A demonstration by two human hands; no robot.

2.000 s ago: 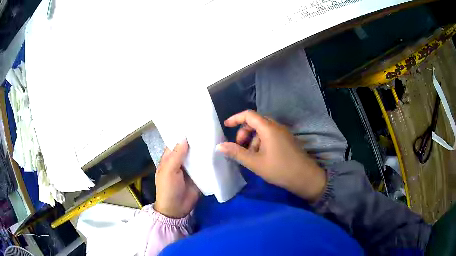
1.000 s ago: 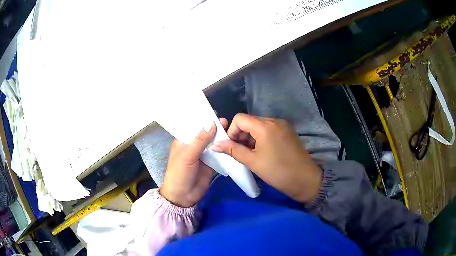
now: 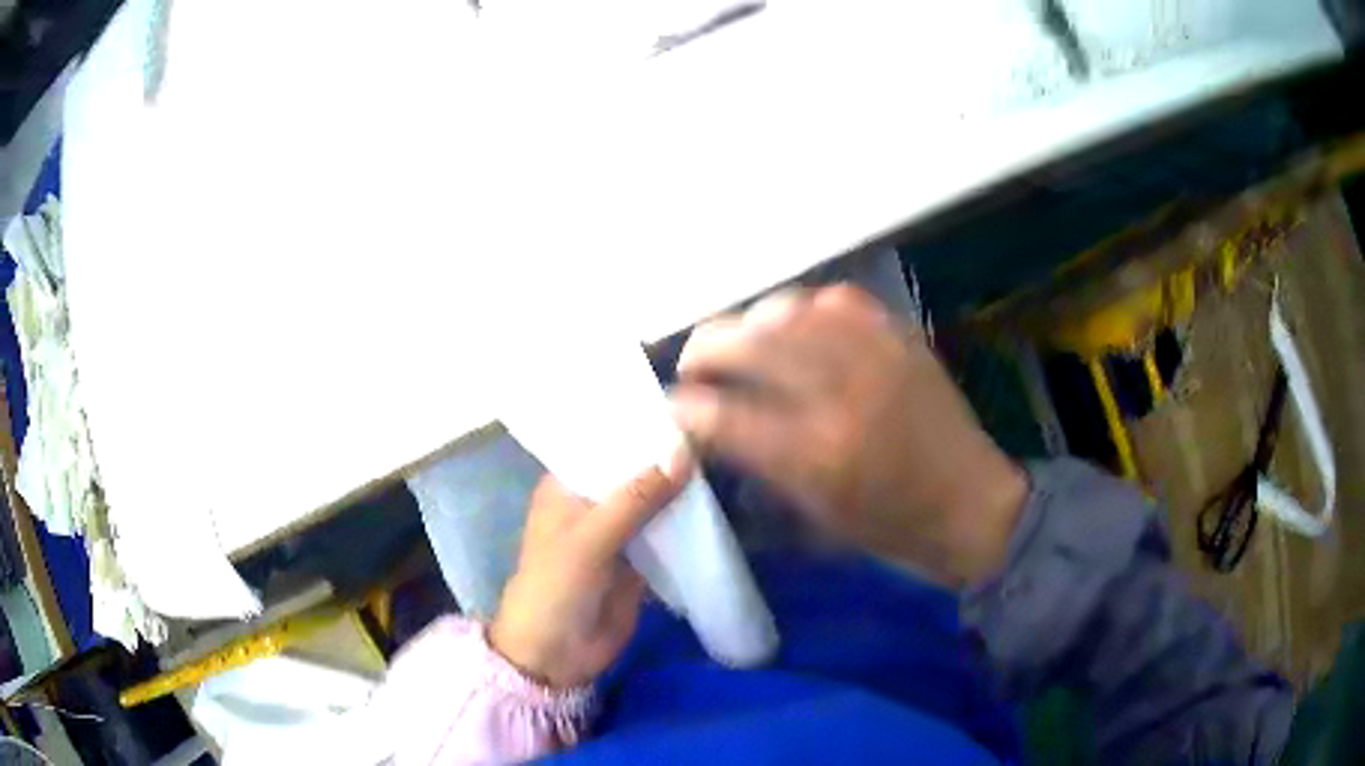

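Note:
A white cut piece (image 3: 704, 576) hangs over the near table edge above the lap, its lower end rounded and folded. My left hand (image 3: 584, 569) holds the piece at its left side, thumb on top. My right hand (image 3: 853, 427) is blurred beside the piece's right edge, its fingers bent. Whether its fingertips touch the fabric cannot be told. The upper part of the piece blends into the white table (image 3: 374, 270).
Cream fabric pieces (image 3: 57, 404) hang at the table's left side. A yellow-framed stool (image 3: 1302, 599) at the right bears black scissors (image 3: 1231, 516) and a white strip (image 3: 1307, 404). A yellow metal bar (image 3: 225, 663) is at the lower left. Dark slim things lie at the table's far side.
The view has shifted, bringing dark slim things at the table's far side into sight. My right hand has moved up from the fold it was pinching. My left hand still holds the piece.

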